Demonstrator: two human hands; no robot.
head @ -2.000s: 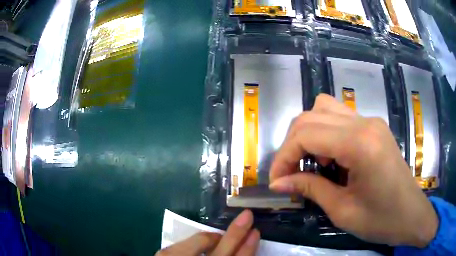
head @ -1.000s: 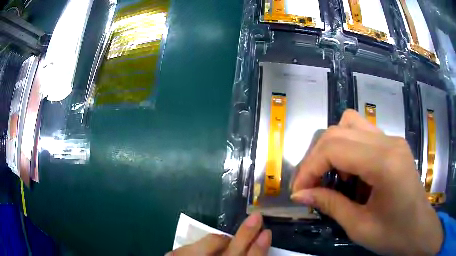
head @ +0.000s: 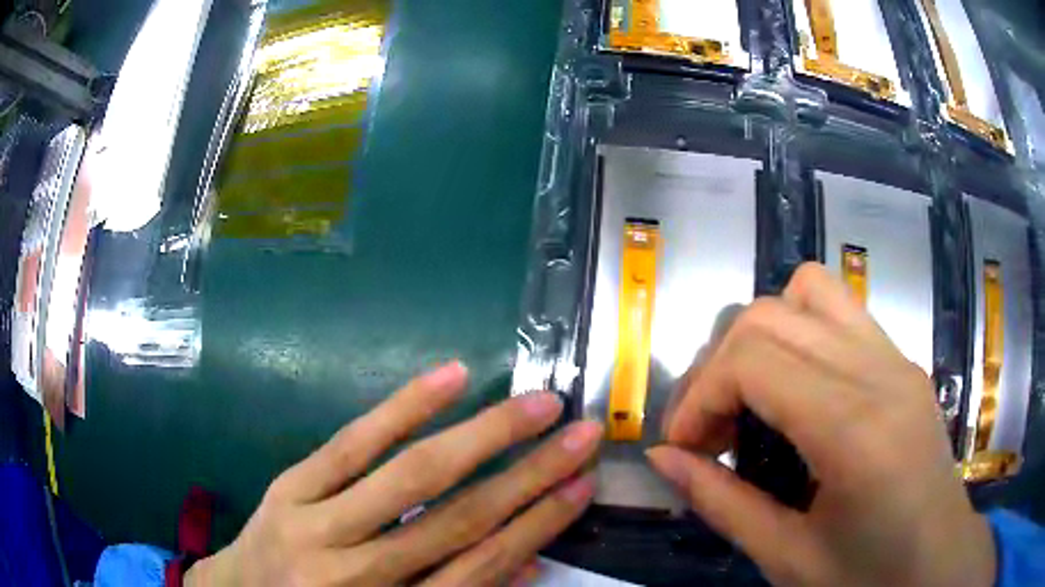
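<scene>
An LCD display module with a silver-white back lies in the near left pocket of the blister tray. Its orange flex cable runs down the back. My right hand is over the module's lower right part, thumb and fingertips close together near the surface; whether a thin film is between them cannot be told. My left hand is spread flat, palm down, its fingertips at the module's lower left edge, with nothing seen in it. The module's lower right corner is hidden by my right hand.
More modules lie in the tray, to the right and in the far row. A shiny amber striped sheet and long white strips lie at left. A white liner sheet shows at the near edge, partly under my left hand.
My left hand has moved up from the near edge and spread its fingers beside the module. The greyish strip across the module's lower end no longer shows. My right hand stays low over the module.
</scene>
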